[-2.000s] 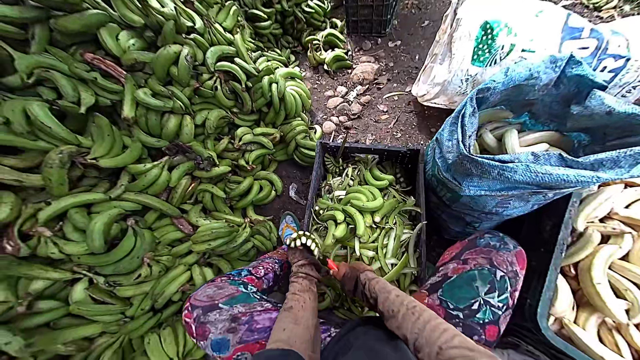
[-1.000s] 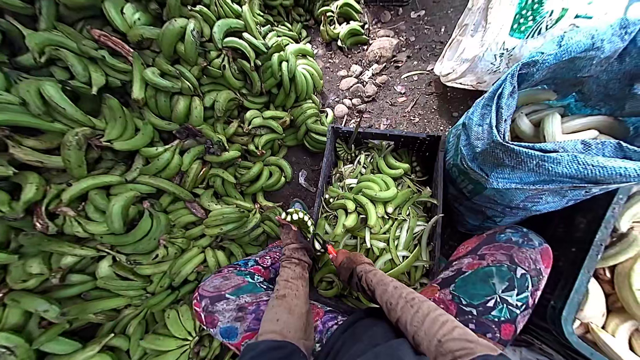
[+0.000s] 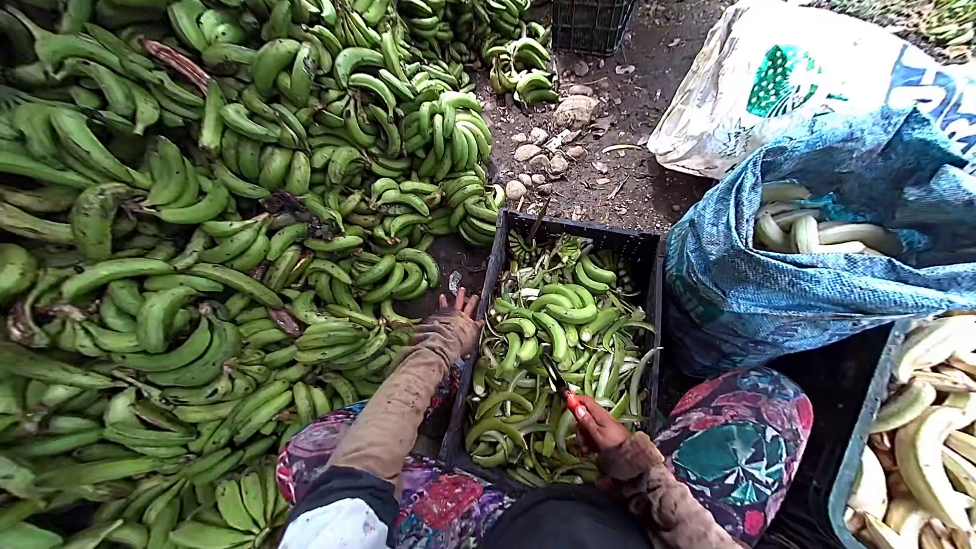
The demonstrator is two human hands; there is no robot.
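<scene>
In my right hand (image 3: 598, 423) is a knife (image 3: 560, 381) with a red-orange handle, its dark blade pointing up and left over the black plastic crate (image 3: 497, 263) between my knees. Green bananas or plantains (image 3: 564, 305) lie in that crate among strips of green peel. My left hand (image 3: 460, 309) reaches out just past the crate's left wall, fingers apart and pointing away from me, with nothing seen in it; its palm is hidden. Left of it, a large heap of green bananas or plantains (image 3: 320, 290) covers the ground.
A blue woven sack (image 3: 732, 282) with peeled fruit inside stands right of the crate. Farther right, a crate (image 3: 862, 457) holds pale peeled fruit. A white printed sack (image 3: 732, 84) lies behind. Stones (image 3: 576, 110) dot the dirt ground, and another dark crate (image 3: 591, 27) stands at the top.
My left hand has moved forward from near the knife, where it held a small bunch or cut stem end. That piece is no longer in it. The knife is now over the crate.
</scene>
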